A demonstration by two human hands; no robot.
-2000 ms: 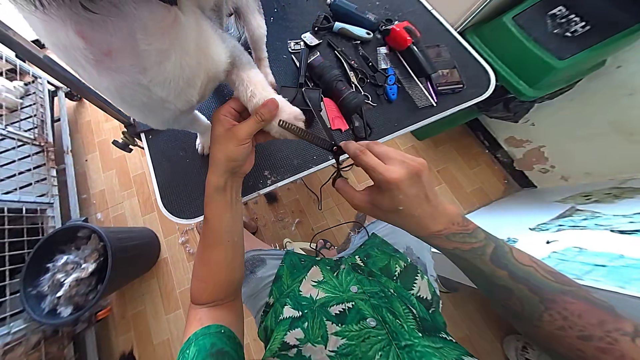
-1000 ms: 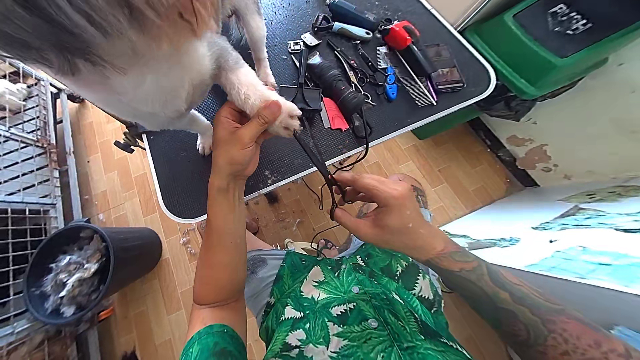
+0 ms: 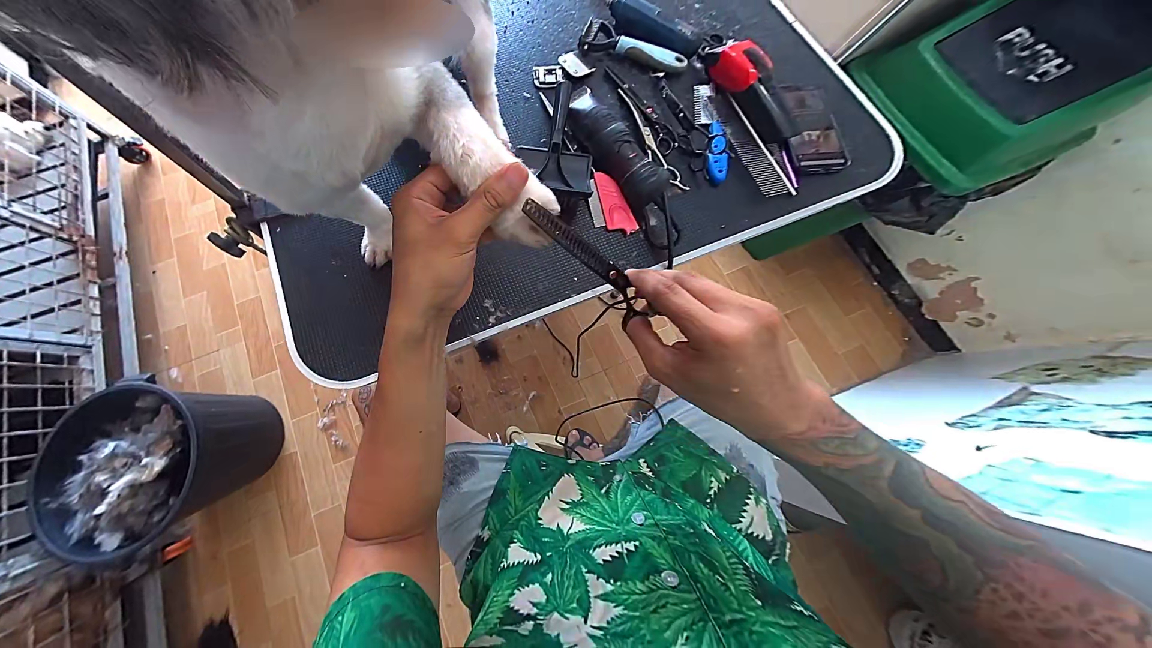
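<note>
A white and grey dog stands on the black grooming table, its head blurred at the top. My left hand grips the dog's raised front leg just above the paw, thumb on top. My right hand holds a pair of thinning shears by the finger loops. The toothed blade lies against the paw's fur, pointing up and left; the blades look closed together. The other front paw rests on the table near its left edge.
Clippers, a red comb, a slicker brush, a steel comb, several scissors and a phone lie on the table. A bin of fur stands lower left beside wire cages. A green bin is at right.
The shears have turned from a narrow, edge-on view at the paw tip to show their toothed blade along the paw. My left hand has kept its hold on the leg.
</note>
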